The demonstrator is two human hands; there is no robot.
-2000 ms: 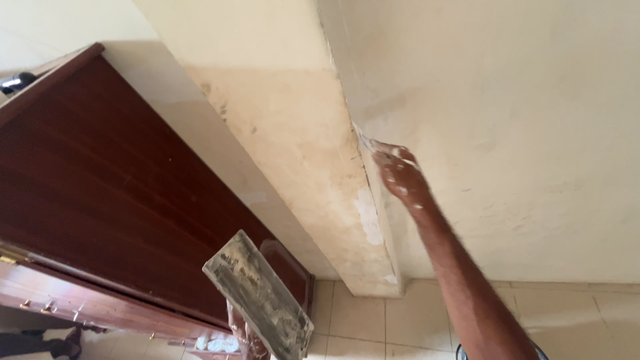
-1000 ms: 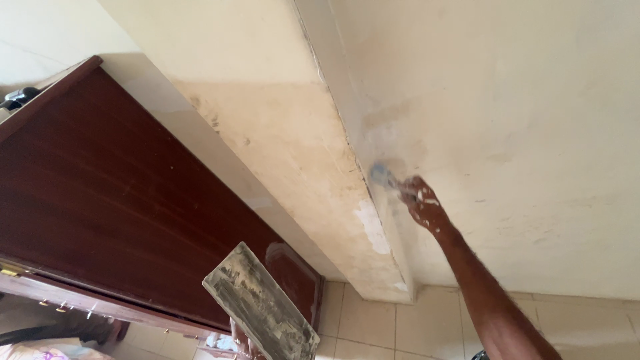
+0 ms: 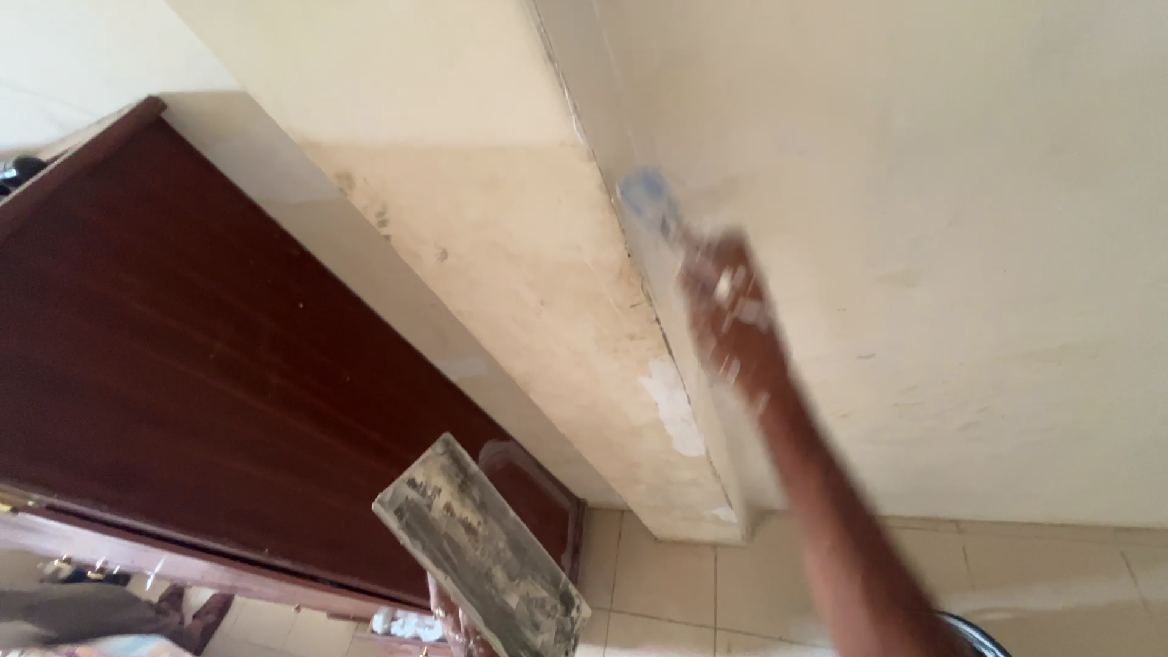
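Observation:
My right hand [image 3: 730,310], blurred and spotted with white filler, is shut on a putty knife [image 3: 650,196] whose bluish blade lies near the inner corner beside the wall pillar [image 3: 493,246]. A cracked line runs down the pillar's edge, and a white filler patch [image 3: 675,406] marks its lower part. At bottom centre my left hand [image 3: 452,620] holds a rectangular plastering trowel [image 3: 488,547] from beneath, its flat face smeared with grey and whitish residue. Most of the left hand is hidden behind that plate.
A dark red wooden cabinet [image 3: 201,347] fills the left side, close to the pillar. Pale floor tiles [image 3: 666,584] run along the wall base. A dark rounded rim [image 3: 972,634] shows at the bottom right. At lower left, a mirror-like surface reflects a person's feet [image 3: 196,616].
Two seconds ago the putty knife was against the pillar's edge; one second ago its bluish blade showed beside it. My right hand has since moved up along the corner. The left hand still holds the trowel.

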